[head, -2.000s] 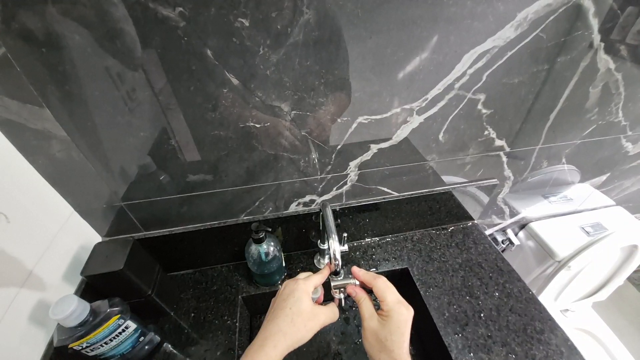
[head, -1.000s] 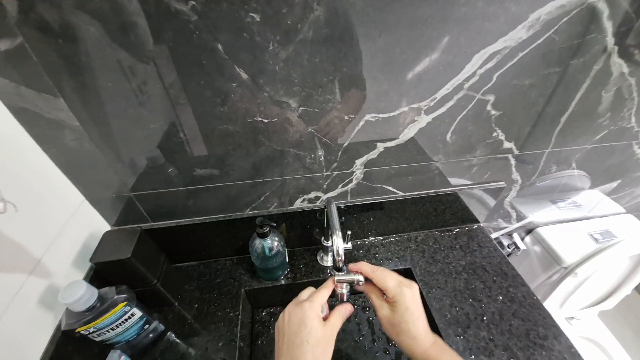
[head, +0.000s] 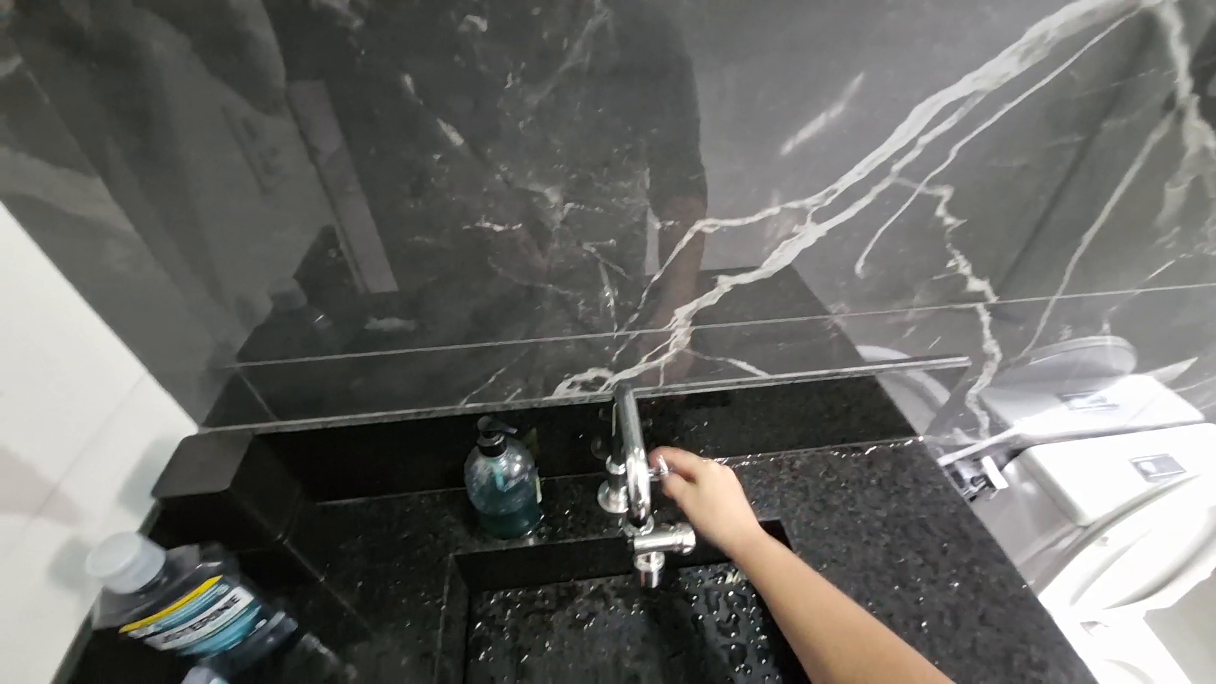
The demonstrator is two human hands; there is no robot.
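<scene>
A chrome faucet (head: 628, 432) curves up and forward over a black stone sink (head: 608, 617) whose floor is wet with drops. On the tip of its spout sits a chrome swivel fitting (head: 663, 541), its outlet pointing down. My right hand (head: 706, 499) reaches in from the lower right, its fingers closed on the small chrome handle (head: 659, 467) at the faucet's right side. No water stream can be made out. My left hand is out of the picture. Left of the faucet stands a clear pump bottle (head: 504, 486) of blue-green liquid with a black pump.
A Listerine mouthwash bottle (head: 190, 608) with a white cap stands at the lower left, near a black box-shaped block (head: 228, 484). Water drops dot the black speckled countertop (head: 883, 532). Behind rises a glossy dark marble wall (head: 532, 209); a white toilet (head: 1121, 475) stands at the right.
Both hands were on the fitting at the spout's tip before. My left hand has left the view, and my right hand has moved up from the fitting to the faucet handle.
</scene>
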